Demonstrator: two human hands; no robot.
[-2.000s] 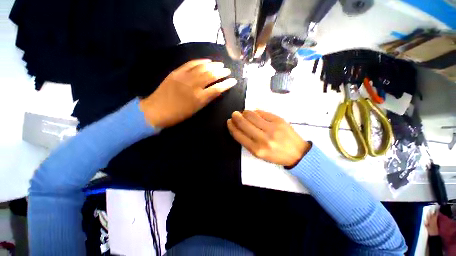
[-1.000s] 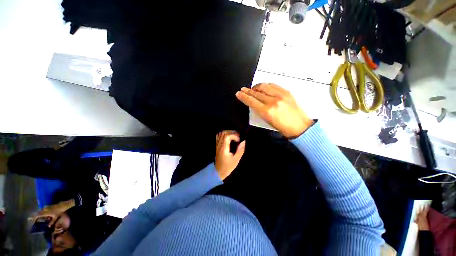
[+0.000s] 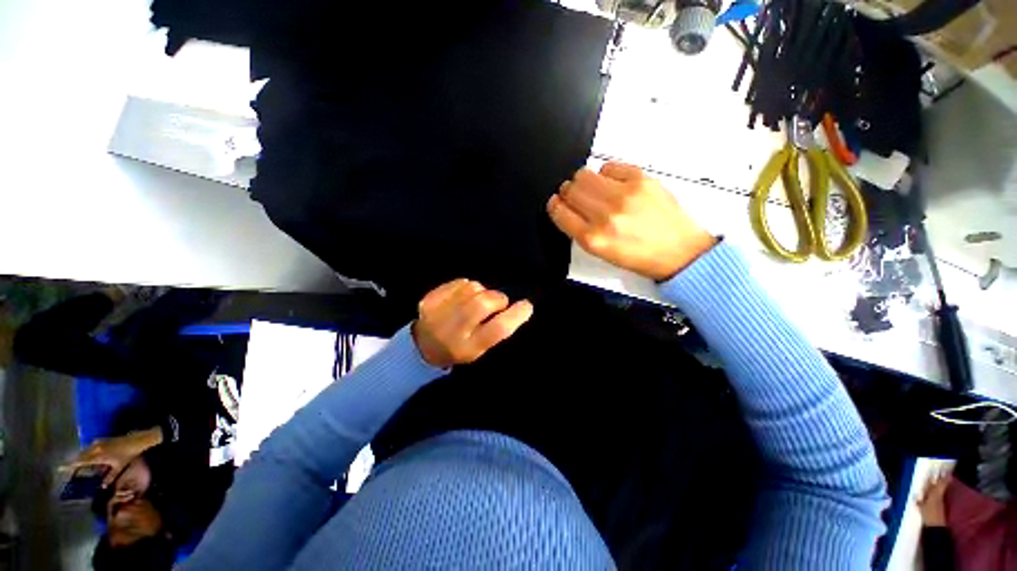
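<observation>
A large black garment panel (image 3: pixel 446 134) lies over the machine bed and tabletop and hangs over the table's front edge towards my lap. My left hand (image 3: pixel 466 320) is at the front edge with its fingers curled on the black cloth, pinching it. My right hand (image 3: pixel 625 218) is at the panel's right edge, fingers bent onto the cloth. What lies under the curled fingers is hidden. The knurled silver knob (image 3: pixel 693 29) of the machine shows at the top edge; the needle is out of the picture.
Yellow-handled scissors (image 3: pixel 809 201) lie right of my right hand, beside an orange-red handle (image 3: pixel 839 141) and below black strips (image 3: pixel 809 56). A black-handled tool (image 3: pixel 953 348) lies far right. A grey strip (image 3: pixel 184 139) lies left. A person (image 3: pixel 128 491) holding a phone shows lower left.
The view has tilted down towards my lap, and the machine head has left the picture. My left hand has come from near the needle to the front edge. My right-hand fingers have curled.
</observation>
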